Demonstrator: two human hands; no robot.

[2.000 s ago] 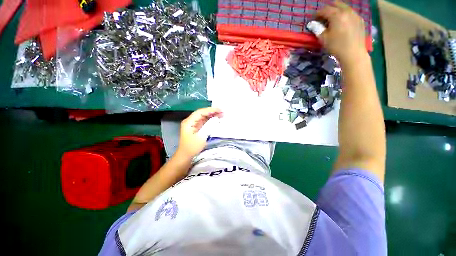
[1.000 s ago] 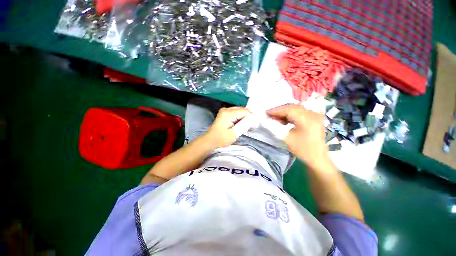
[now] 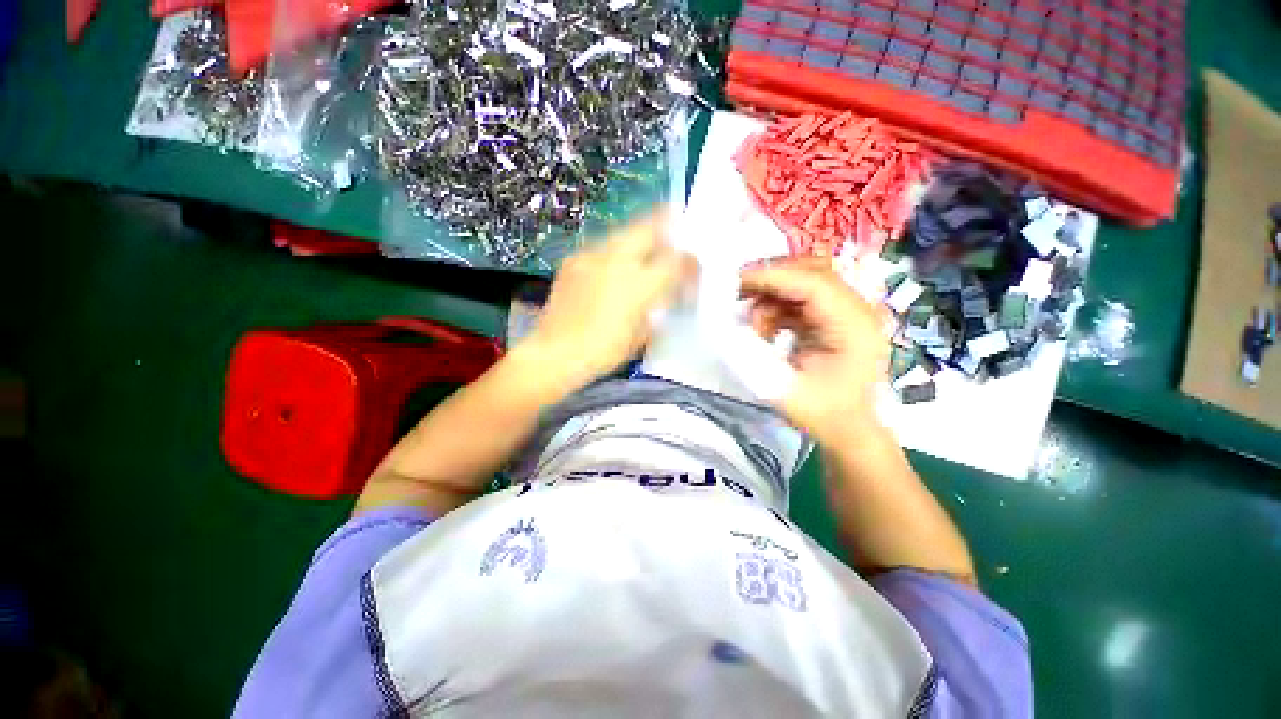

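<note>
My left hand (image 3: pixel 607 298) is blurred, over the near left part of the white work sheet (image 3: pixel 969 438). My right hand (image 3: pixel 822 337) is a little to its right, with fingers bent and white finger covers showing. A dark spot shows between its fingers, too blurred to name. The hands are apart. Whether either holds a part cannot be told. A loose pile of red strips (image 3: pixel 832 176) lies on the sheet beyond my right hand. A pile of small dark and pale rectangular plates (image 3: pixel 976 267) lies right of the strips.
Red sheets (image 3: pixel 955 120) topped with grey rectangles in a grid stand behind the piles. Shiny metal clips (image 3: pixel 520 127) lie heaped on clear plastic at the left. Brown cardboard (image 3: pixel 1236 239) is at the far right. A red plastic stool (image 3: pixel 316 410) stands on the floor at left.
Two seconds ago my right hand was at the grid on the red sheets; it came back near my left hand. Since one second ago, my left hand has lifted slightly away from my right.
</note>
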